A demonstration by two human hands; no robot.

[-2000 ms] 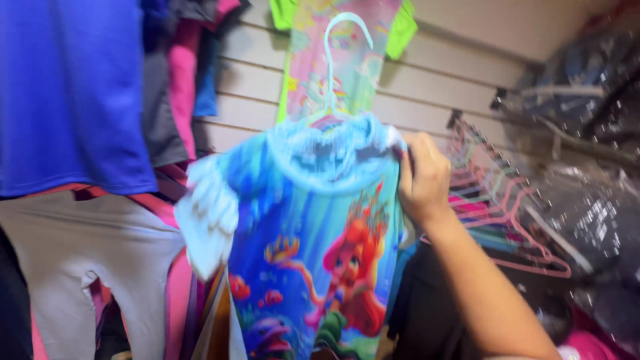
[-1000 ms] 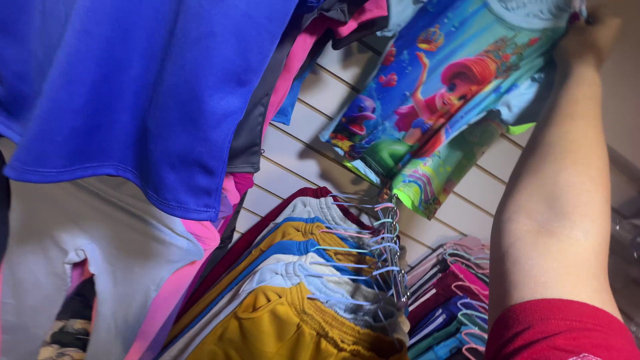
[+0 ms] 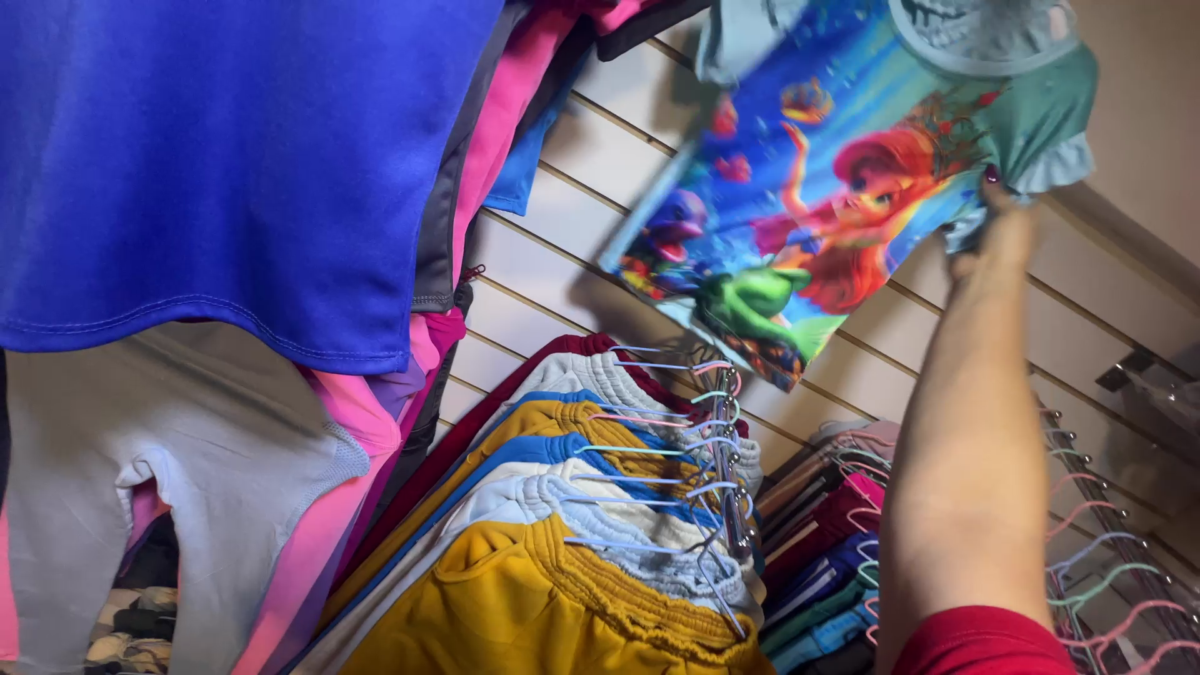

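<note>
A child's mermaid-print T-shirt (image 3: 778, 187) with pale blue ruffled sleeves hangs tilted against the slatted wall at the upper right. My right hand (image 3: 1003, 230) reaches up to its right sleeve edge, thumb with a dark painted nail lying on the printed front and the fingers hidden behind the cloth. The red sleeve of my own shirt (image 3: 980, 642) shows at the bottom. The top of the T-shirt's neckline is cut off by the frame, and no hanger is visible in it. My left hand is out of view.
At left hang a blue garment (image 3: 216, 178) and grey leggings (image 3: 244, 450). Mustard, white and blue elastic-waist garments (image 3: 553, 562) fill a metal rail (image 3: 729, 459) below the T-shirt. More folded-looking clothes (image 3: 834, 572) hang beyond it, and a rail with pastel hangers (image 3: 1106, 572) stands at lower right.
Two seconds ago the T-shirt hung upright on a hanger, my hand at its shoulder. One second ago my hand was at its neckline; now it is lower, at the sleeve. The view has shifted.
</note>
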